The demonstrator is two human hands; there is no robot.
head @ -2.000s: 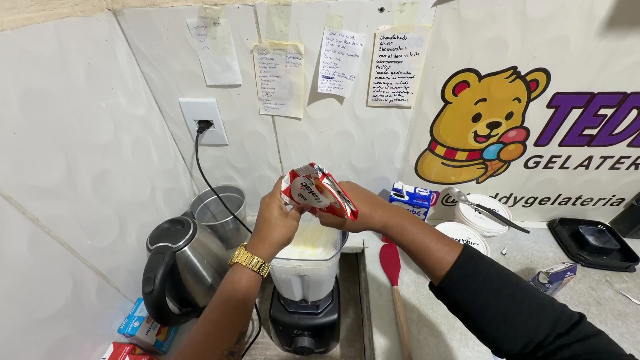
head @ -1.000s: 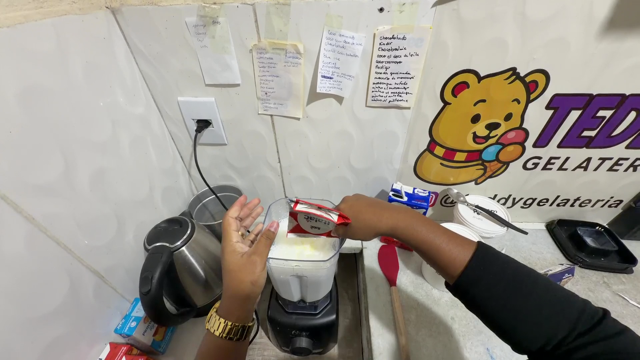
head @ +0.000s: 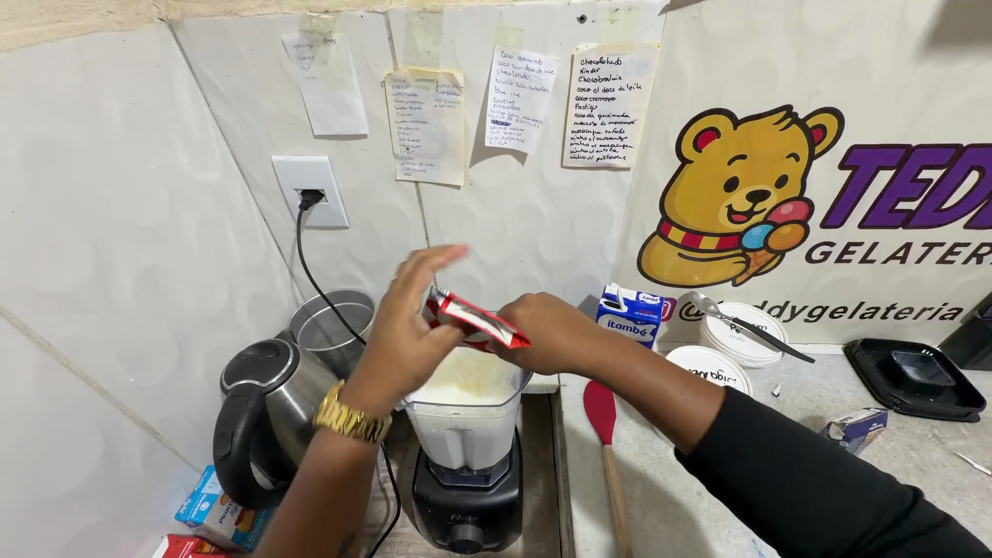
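Note:
A red and white carton (head: 484, 322) is tilted above the clear blender jar (head: 465, 418), which stands on its black Oster base (head: 467, 496). My right hand (head: 535, 329) grips the carton's right end. At the carton's left end is my left hand (head: 418, 325), blurred, its fingers raised and apart; whether its thumb touches the carton I cannot tell. White contents with a yellowish patch fill much of the jar. A gold watch band is on my left wrist.
Left of the blender stand a steel electric kettle (head: 271, 418) and a metal cup (head: 333, 325). A red spatula (head: 601, 411), an Itambé carton (head: 629, 314), lidded white tubs (head: 744, 333) with a spoon (head: 752, 329), and a black tray (head: 914, 380) lie to the right.
Two seconds ago both hands held the carton. A second ago my left hand was open beside the jar with the carton over it; now that hand is raised at the carton's end.

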